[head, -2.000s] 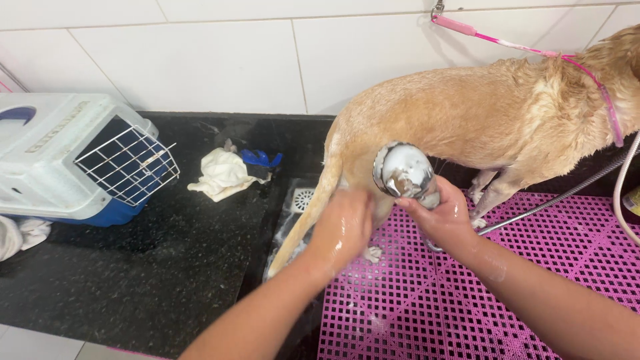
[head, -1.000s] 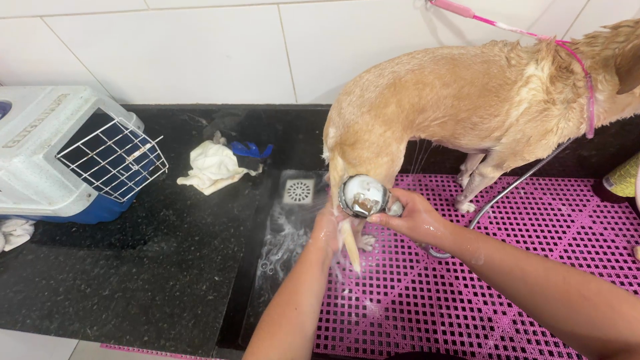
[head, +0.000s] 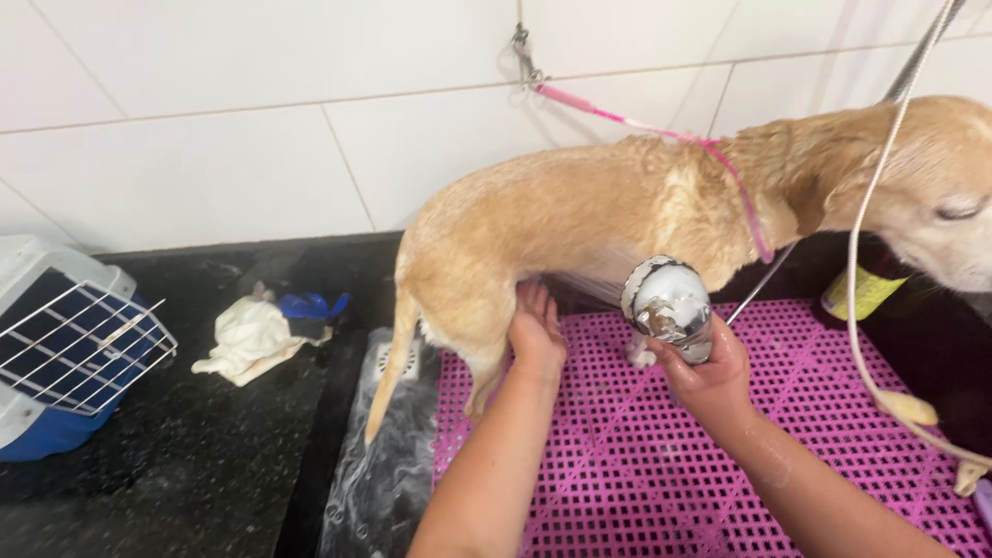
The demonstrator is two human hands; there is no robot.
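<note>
A wet tan dog (head: 535,209) stands on a pink plastic grid mat (head: 620,465), facing right, with a pink leash (head: 643,124) looped round its neck and clipped to a hook on the wall. My right hand (head: 709,372) grips a chrome shower head (head: 670,310), whose spray goes left toward the dog's belly. My left hand (head: 537,325) is under the belly in front of the hind leg, palm turned up and fingers extended, holding nothing. The fingertips are partly hidden by the belly.
Soapy water runs over the basin floor by a white drain (head: 397,361). On the black granite counter (head: 194,457) are a crumpled white cloth (head: 252,341), a blue item (head: 311,305) and a pet carrier (head: 66,422) with its wire door ajar. A pale cord (head: 854,263) hangs at right, near a yellow-labelled container (head: 860,293).
My left hand has moved from the dog's rear to under its belly. My right hand has moved the shower head from the rear toward the dog's front. The tail hangs free of my hands.
</note>
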